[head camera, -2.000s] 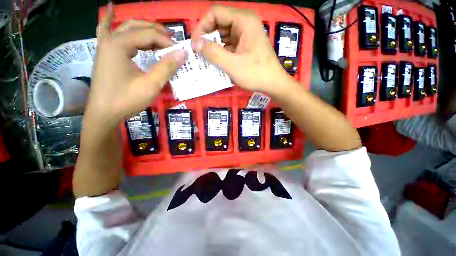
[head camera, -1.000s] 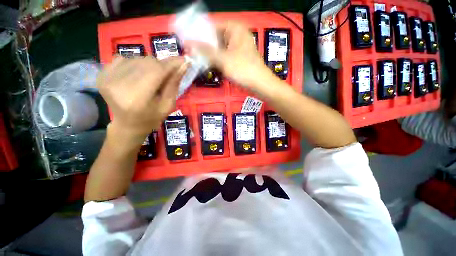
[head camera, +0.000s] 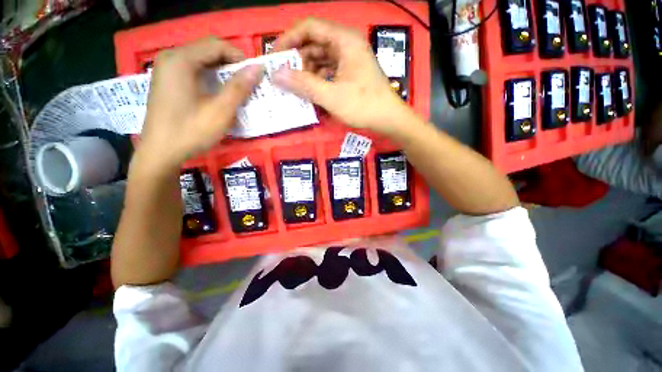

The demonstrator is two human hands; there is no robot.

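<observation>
My left hand point(head camera: 190, 98) and my right hand point(head camera: 347, 73) hold a white printed label strip point(head camera: 274, 109) between thumbs and fingers, above the red-orange tray point(head camera: 290, 234). The strip runs left behind my left hand to the label roll point(head camera: 62, 166), a white core with a printed band curling round it. Black electronic units point(head camera: 297, 190) with white labels and gold dots lie in the tray's near row. A unit point(head camera: 392, 58) shows in the far row at right; my hands hide much of that row. A small barcode sticker point(head camera: 355, 144) sticks up by the near row.
A second red tray point(head camera: 501, 154) with several black units stands at the right. A pale handheld device, possibly a scanner point(head camera: 467, 54), and a black cable lie between the trays. Wrinkled clear plastic point(head camera: 69, 232) covers the bench's left edge. Another person's sleeve point(head camera: 617, 168) shows at the right.
One second ago the strip was blurred and raised between my hands; now it is spread flat between them. The band to the roll is stretched out more. The trays appear slightly higher and further left.
</observation>
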